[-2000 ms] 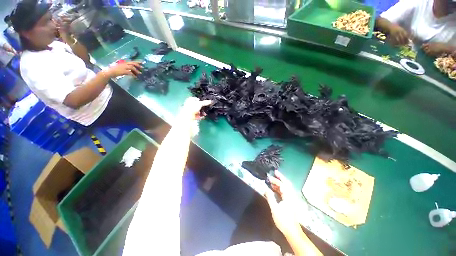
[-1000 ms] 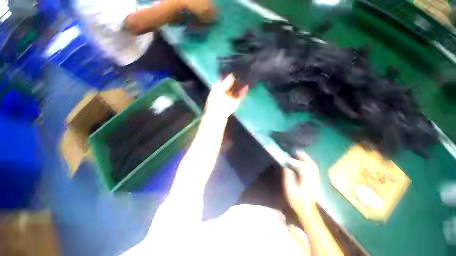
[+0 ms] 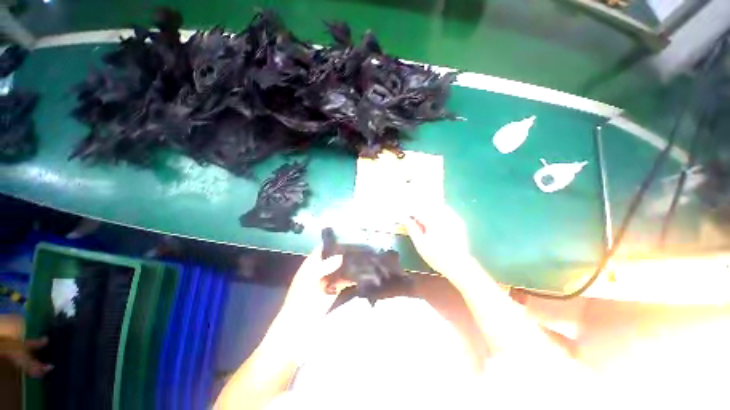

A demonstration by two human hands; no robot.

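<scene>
My left hand (image 3: 320, 276) holds a black leafy piece (image 3: 372, 271) close to my body, below the bench edge. A short dark part of it stands up by the thumb. My right hand (image 3: 432, 240) is at the near edge of the cardboard work pad (image 3: 400, 188), right of the piece; glare hides whether its fingers hold anything. A small black bunch (image 3: 280, 198) lies near the bench edge, left of the pad. The main heap of black pieces (image 3: 240, 100) spreads along the bench behind it.
Two white glue bottles (image 3: 513, 134) lie right of the pad. A metal rod (image 3: 604, 192) and a black cable (image 3: 640, 200) are at the right. The green crate (image 3: 128, 320) with black pieces stands lower left, beside blue crates (image 3: 190, 336). Another person's hand (image 3: 28, 352) is over it.
The view has swung right. My left hand has come from the heap's left end to near my body with a black piece. My right hand has moved to the pad's near edge.
</scene>
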